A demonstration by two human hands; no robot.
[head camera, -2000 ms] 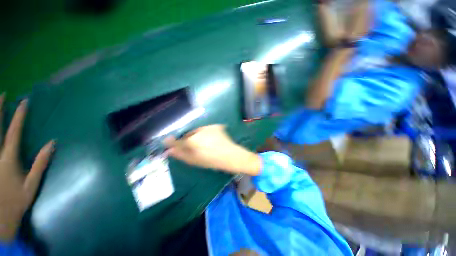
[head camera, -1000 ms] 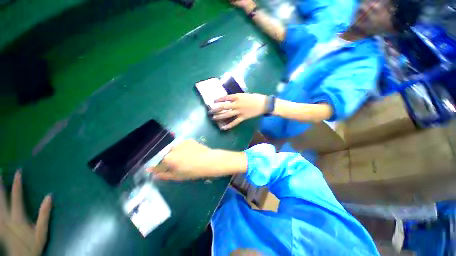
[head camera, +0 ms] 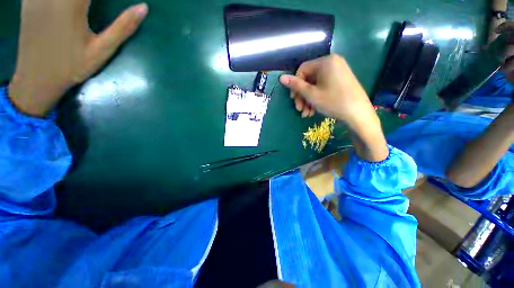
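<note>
A phone-sized display panel (head camera: 279, 36) lies black side up on the dark-green mat, a strip of light reflected on it. Below its edge a small black connector with white marks (head camera: 261, 82) reaches the white test board (head camera: 243, 121). My right hand (head camera: 329, 90) is just right of the connector, fingers curled, thumb tip near index finger. A thin dark line shows by the fingertips; I cannot tell if it is held. My left hand (head camera: 73, 50), cut off by the top edge, is spread over the mat, empty.
Black tweezers (head camera: 239, 161) lie below the board. A heap of yellow scraps (head camera: 319, 135) lies below my right hand. Two dark panels (head camera: 407, 70) lie side by side at the right. Beyond them, another person's arm (head camera: 487, 140) and a dark panel (head camera: 470, 79). Cardboard boxes (head camera: 439, 211) are at lower right.
The view has swung down and right, bringing tweezers and yellow scraps into sight. My right hand now sits right of the connector instead of over it. The neighbour's hand is off the two panels.
</note>
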